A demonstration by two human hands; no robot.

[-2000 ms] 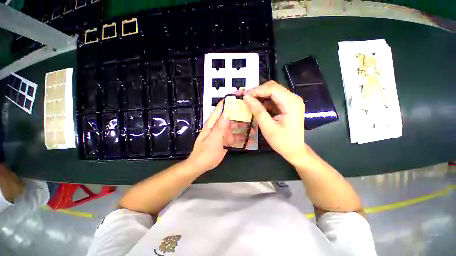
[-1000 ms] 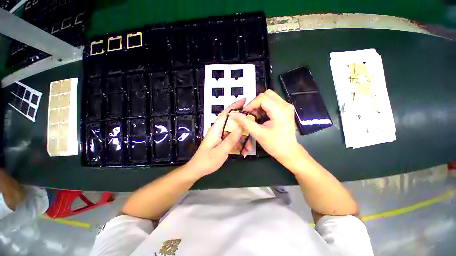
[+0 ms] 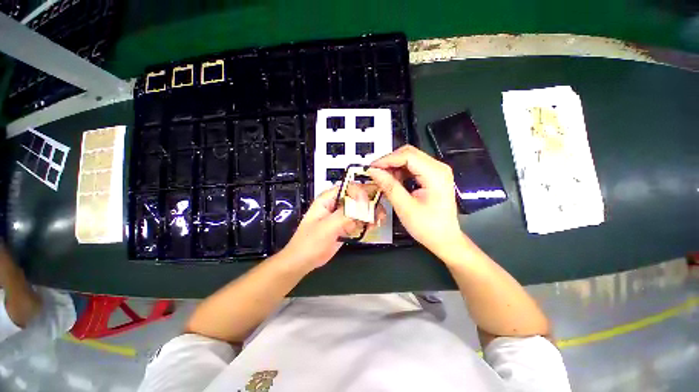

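Observation:
My left hand (image 3: pixel 322 230) holds a thin black frame (image 3: pixel 342 188) upright over the white release liner sheet (image 3: pixel 322 136). The frame's middle is open and fingers of my left hand show through it. A small pale square piece (image 3: pixel 359 208) lies at the middle of the frame, with a yellowish outline above it. My right hand (image 3: pixel 418 191) has its thumb and index finger at the frame's top right corner; whether they pinch the frame or a piece there cannot be told. The liner sheet has dark notched holes in two columns and lies on the black blister tray (image 3: pixel 211 184).
Three yellowish outlines sit in the tray's top left pockets. A tan adhesive sheet (image 3: pixel 100 184) and a ladder-like liner (image 3: pixel 44 157) lie left. A dark glossy slab (image 3: pixel 466 159) and a white stack with tan bits (image 3: pixel 553 159) lie right. A person's arm (image 3: pixel 15 287) shows far left.
The yellowish piece that covered the frame's upper part now shows as an outline around an opening, with a pale square lower down. The view has shifted, so the bench things appear lower.

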